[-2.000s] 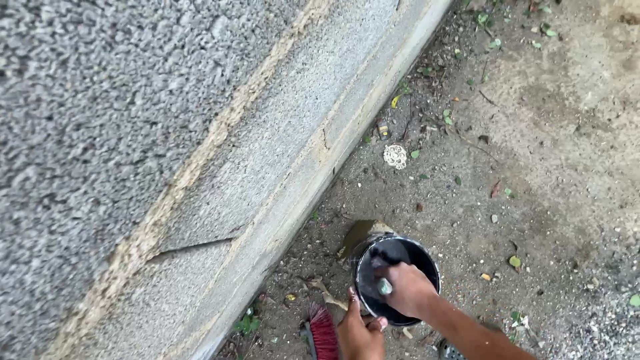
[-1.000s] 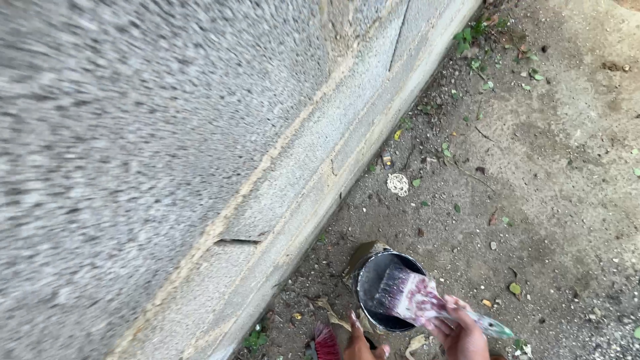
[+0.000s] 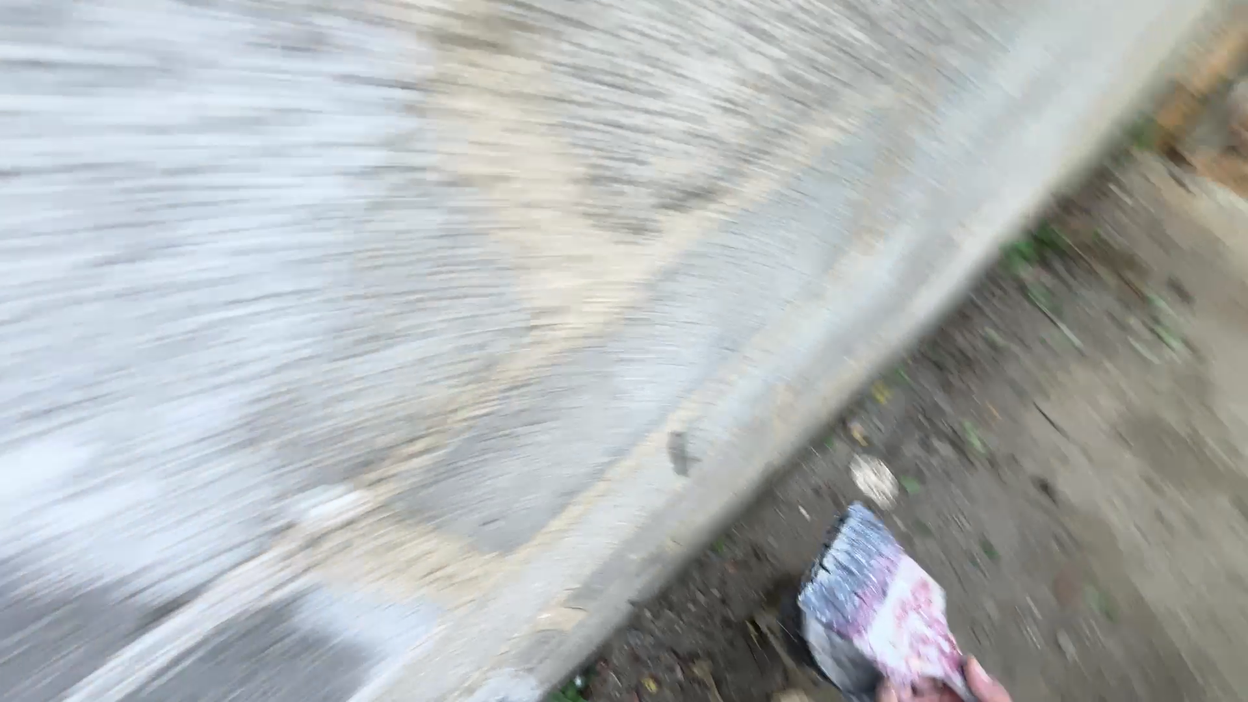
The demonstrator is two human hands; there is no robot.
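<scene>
At the bottom right of the blurred head view, my right hand (image 3: 960,684) grips a wide paintbrush (image 3: 902,619) near its pink-stained ferrule. Greyish wet-looking bristles point up and to the left. Partly behind the brush is the dark bucket (image 3: 829,653), cut off by the lower edge, its inside mostly hidden. My left hand is out of the frame. The concrete block wall (image 3: 604,390) fills the left and middle, with tan mortar joints and whitish patches at the lower left.
Along the wall's foot runs a smooth concrete ledge (image 3: 770,429). Dirt ground (image 3: 1102,468) with leaves and pebbles lies to the right, with a pale round piece (image 3: 874,481) near the ledge. Green weeds (image 3: 1038,249) grow farther up beside the wall.
The brush, low in the bucket two seconds ago, is now raised with its bristles beyond the rim. My left hand and the red bristles beside it have left the view, which has shifted toward the wall.
</scene>
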